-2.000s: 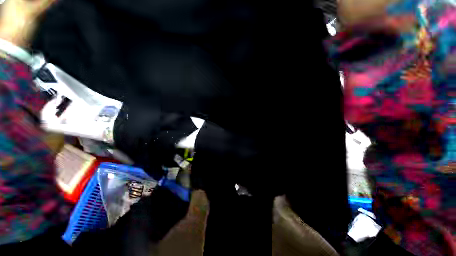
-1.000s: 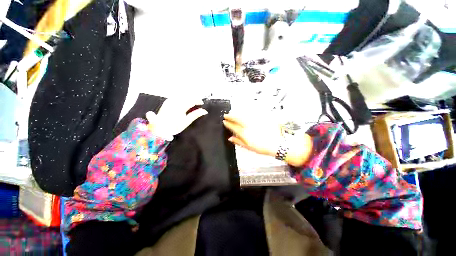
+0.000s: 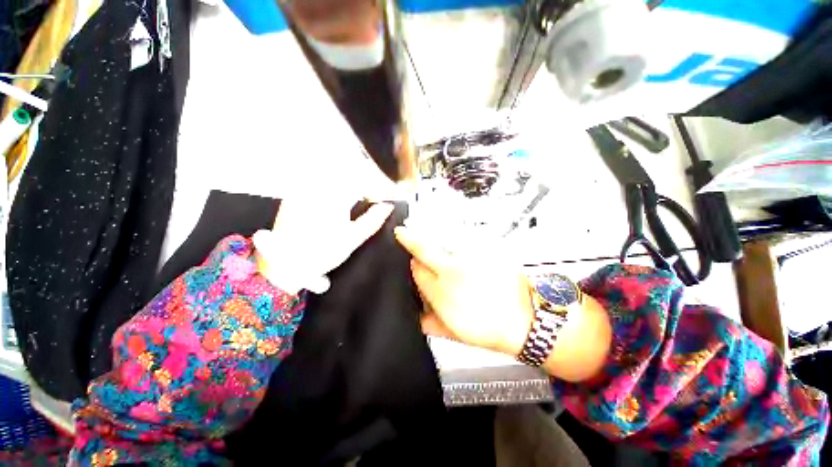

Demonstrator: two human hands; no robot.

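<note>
A plain black fabric panel (image 3: 365, 337) lies under both hands and hangs over the table's front edge. My left hand (image 3: 315, 228) lies flat on it, fingertips at the cloth's far edge. My right hand (image 3: 465, 287) is at its right edge, fingertips on the cloth close to the left fingers; whether it pinches the cloth is unclear. The sewing machine head (image 3: 721, 46) fills the top, with a blue stripe. The needle area is washed out and partly hidden by a blurred metal part. A dark ringed round metal part (image 3: 474, 175) sits just beyond the right hand.
Speckled black fabric (image 3: 91, 201) is piled at left. Black-handled shears (image 3: 657, 219) and a black-handled tool (image 3: 719, 223) lie at right. A clear bag (image 3: 785, 173) and a tan box (image 3: 762, 287) are at far right. A graduated scale (image 3: 497, 390) runs along the front edge.
The view has moved closer to the machine. Since the earliest frame, the black cloth has come down from in front of the camera onto the table. Both hands stay at its far edge since one second ago.
</note>
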